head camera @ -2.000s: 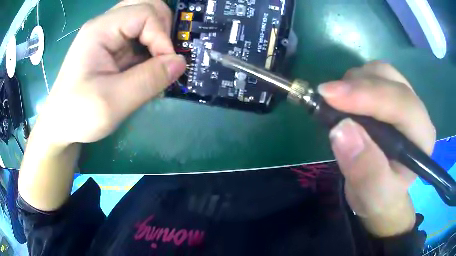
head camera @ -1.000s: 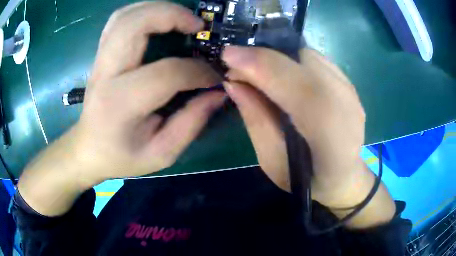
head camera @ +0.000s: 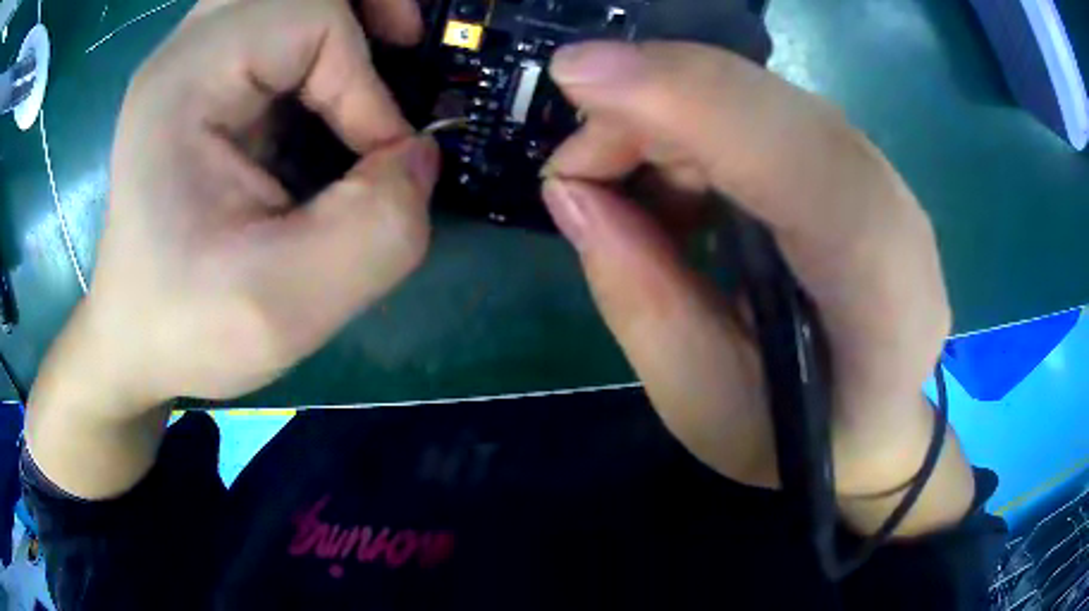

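The black circuit board (head camera: 508, 149) lies in its dark housing at the upper middle, partly covered by both hands. My left hand (head camera: 257, 191) pinches a thin pale lead wire (head camera: 451, 122) between thumb and index finger at the board's left edge, by the row of solder pads (head camera: 469, 155). My right hand (head camera: 764, 239) is over the board's right part. The soldering iron's black handle and cord (head camera: 794, 358) lie in its palm and hang towards the wrist; its tip is hidden. The right thumb and index fingertips are slightly apart, with nothing clearly visible between them.
An orange-gold terminal (head camera: 463, 32) shows at the board's upper left. A white spool (head camera: 26, 78) stands at the far left, with a thin strand running down. A white-lavender curved object (head camera: 1039, 66) lies at the upper right. The green bench's pale front edge (head camera: 514, 395) runs before my body.
My hands, together at the board's lower edge one second ago, have separated. The left is at the pads with the pale wire; the right has shifted right. Two seconds ago the iron pointed at the board.
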